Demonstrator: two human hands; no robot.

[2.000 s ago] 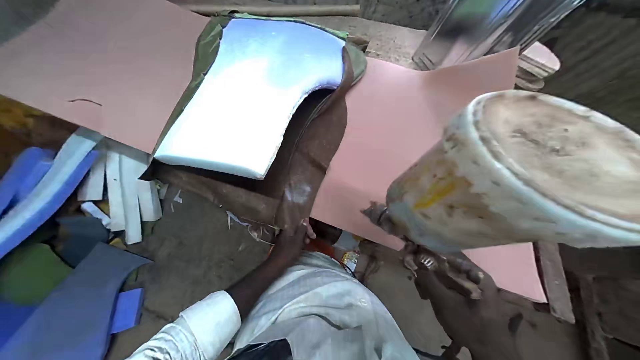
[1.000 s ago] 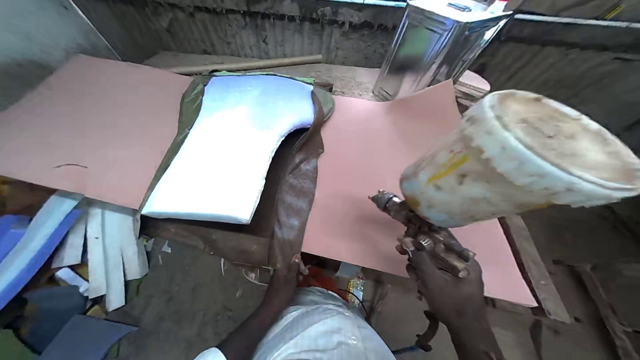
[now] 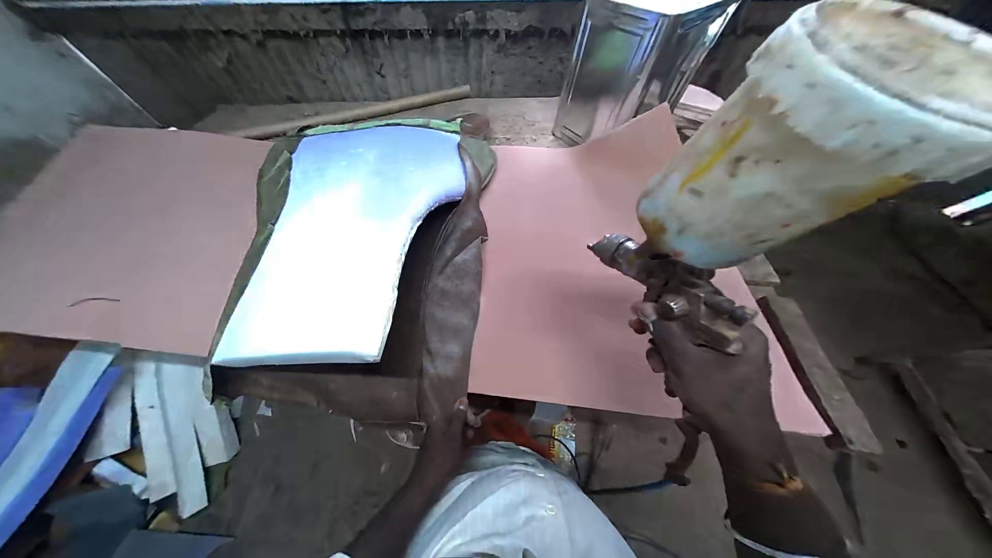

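My right hand (image 3: 701, 364) grips a metal spray gun (image 3: 670, 283) with a large, stained white plastic cup (image 3: 783, 139) on top; its nozzle points left over a pink sheet (image 3: 558, 294). My left hand (image 3: 457, 426) is at the lower edge of a brown leather-like cover (image 3: 453, 310), with finger and thumb at the edge; whether they pinch it is hard to tell. On the cover lies a white foam panel (image 3: 341, 256) with a curved right side. Green fabric (image 3: 271, 186) shows along its left and top edges.
A second pink sheet (image 3: 139, 240) lies at left. Behind are a long rod (image 3: 372, 110) and a shiny metal can (image 3: 635, 70). White strips (image 3: 178, 426) and blue-edged foam (image 3: 62, 426) hang or lie at lower left. A hose (image 3: 635, 488) runs below my right hand; wooden planks (image 3: 821, 372) stand at right.
My right hand with the spray gun has risen from the lower right to over the right pink sheet. My left hand remains at the cover's lower edge. The view has tilted up.
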